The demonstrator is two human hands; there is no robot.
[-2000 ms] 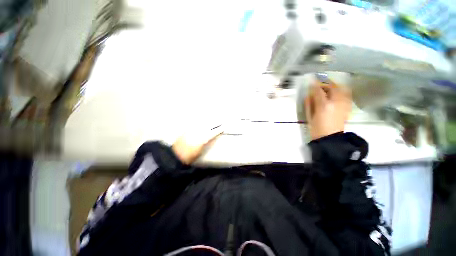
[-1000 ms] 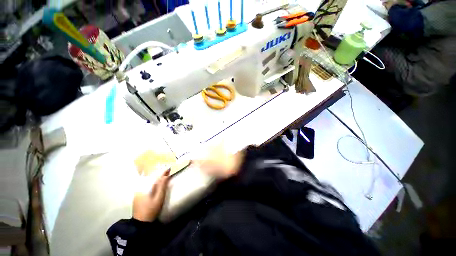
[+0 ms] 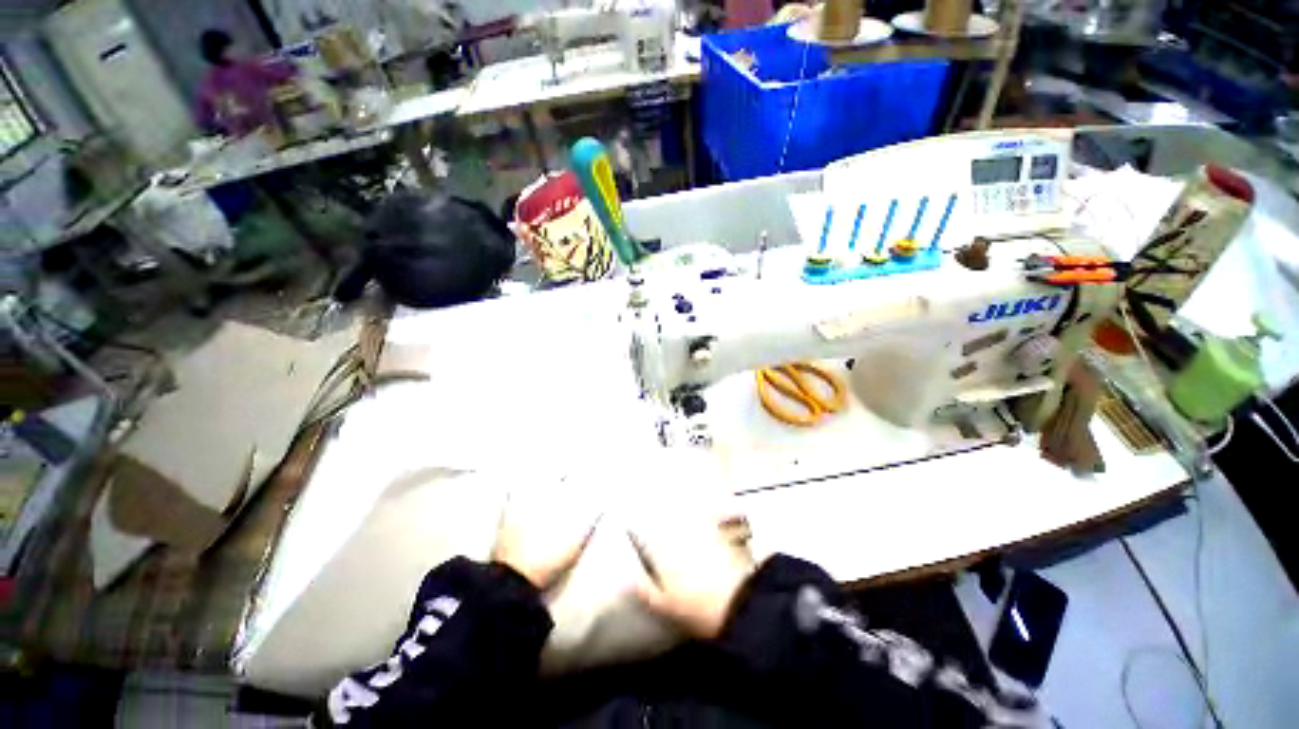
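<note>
A tan garment panel lies on the white table in front of me, partly washed out by glare. My left hand and my right hand rest side by side on it, thumbs towards each other, just below the needle area. Glare hides the fingertips, so I cannot tell whether they pinch the cloth. The white JUKI sewing machine stands beyond the hands. Its needle area is small and unclear. Yellow-orange scissors lie on the machine bed under the arm.
Cut pieces lie on the left surface. A black bundle and patterned cone are behind the table. Orange-red snips lie on the machine. A green bottle and phone are at right. A person is far back left.
The view has lifted and turned, showing more of the workshop. My right hand, blurred a second ago, now rests beside my left on the panel. The raised fold at my left hand no longer shows.
</note>
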